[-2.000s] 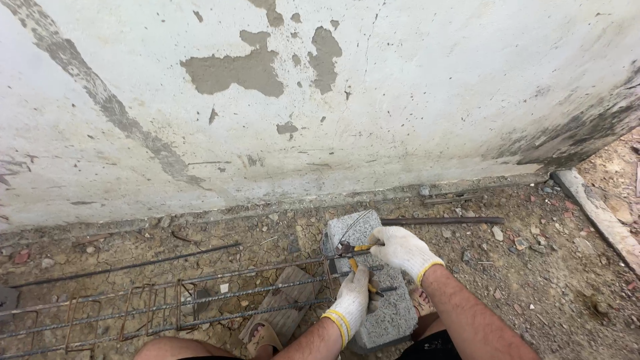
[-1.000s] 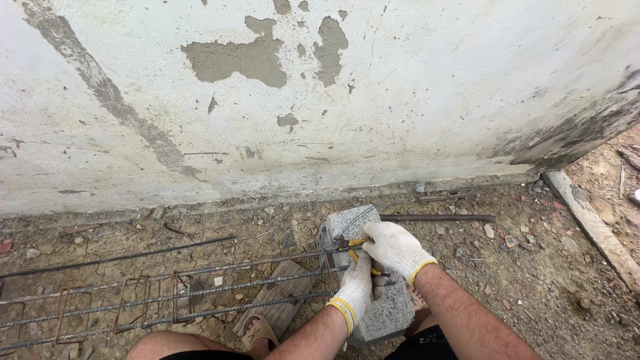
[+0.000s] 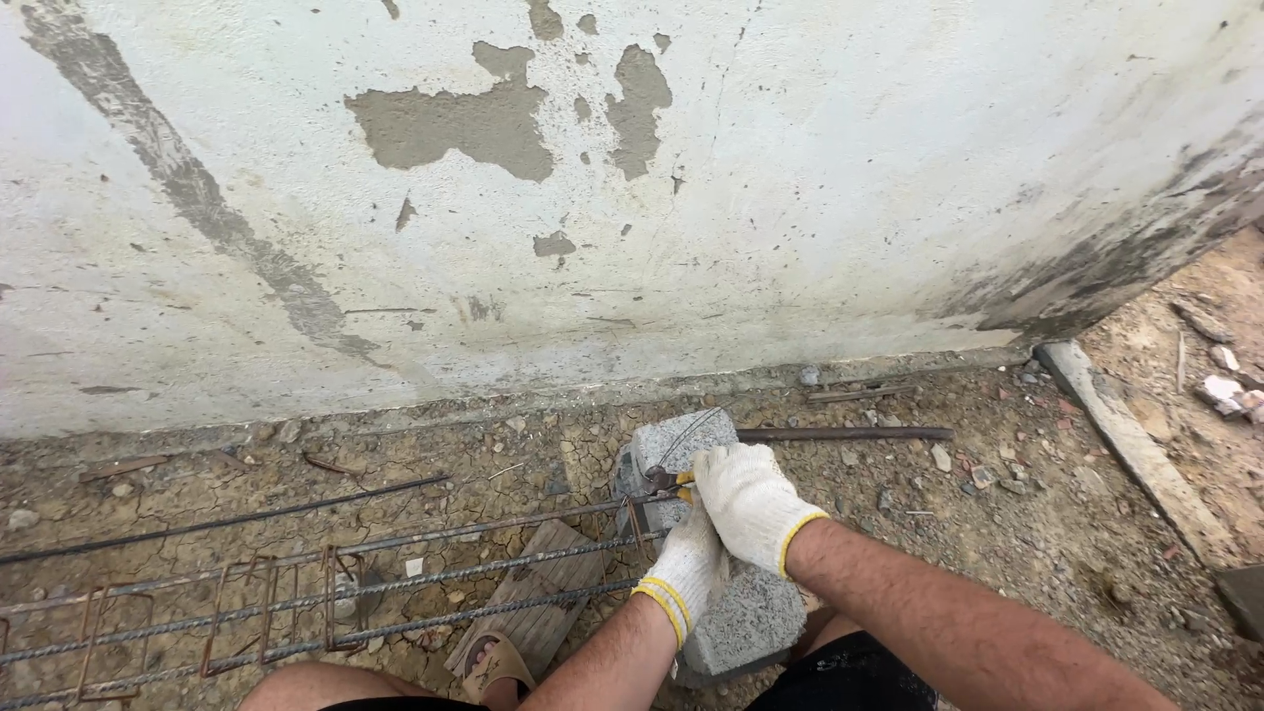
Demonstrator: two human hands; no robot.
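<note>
My right hand [image 3: 752, 502], in a white knitted glove with a yellow cuff edge, is closed on yellow-handled pincers [image 3: 667, 481]. The dark jaws of the pincers are at a thin tie wire [image 3: 691, 434], which loops up over a granular concrete block [image 3: 746, 617]. My left hand [image 3: 691, 563], gloved alike, is against the right one, its fingers partly hidden; what it holds cannot be told. Just left of both hands, the ends of a rebar cage [image 3: 474, 571] with rusty square stirrups [image 3: 329, 597] lie at the block.
A whitewashed wall [image 3: 839, 197] with peeling patches runs behind. A loose rebar [image 3: 227, 523] and a wooden board [image 3: 543, 583] lie to the left. A dark metal bar [image 3: 849, 434] extends right of the block. A concrete strip [image 3: 1136, 444] stands farther right, amid rubble.
My hands were apart two seconds ago and are now together at the cage end. The thin wire loop now shows above the block.
</note>
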